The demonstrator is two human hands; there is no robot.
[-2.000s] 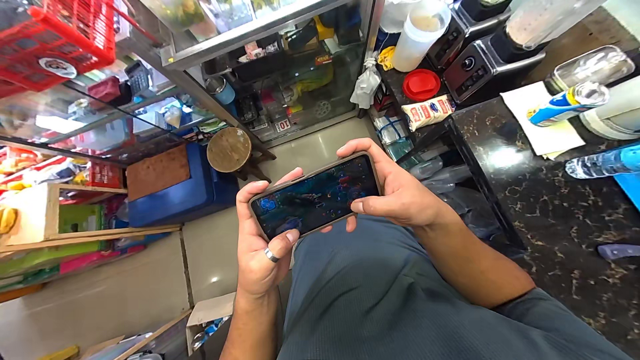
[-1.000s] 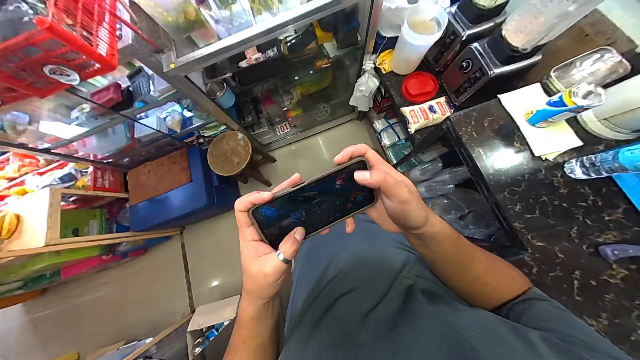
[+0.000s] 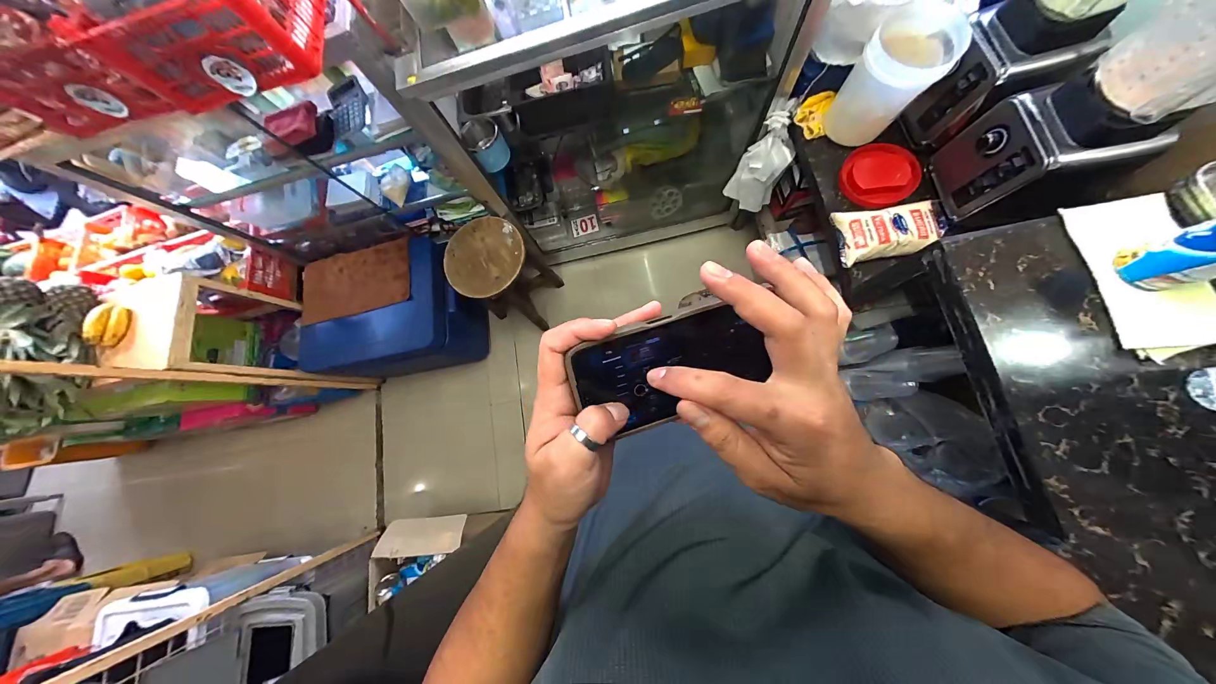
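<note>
A smartphone in a case (image 3: pixel 708 353) lies sideways above my lap, with its dark screen lit. My left hand (image 3: pixel 570 427) grips its left end, the ringed thumb over the lower left of the screen and a finger along the top edge. My right hand (image 3: pixel 793 389) is over the right part of the phone with its fingers spread. Its index fingertip is at the middle of the screen, and its thumb tip is near the lower edge. Whether that fingertip touches the glass cannot be told.
On my right stands a dark stone counter (image 3: pixel 1121 446) with blenders (image 3: pixel 997 142), a red lid (image 3: pixel 880 176) and a can (image 3: pixel 1173 256). Ahead are a glass display case (image 3: pixel 655 161) and a wooden stool (image 3: pixel 484 256). A blue box (image 3: pixel 380 332) stands to the left.
My right hand has let go of the phone's right end and reached over the screen, fingers spread. My left hand keeps its grip. The screen's picture has changed.
</note>
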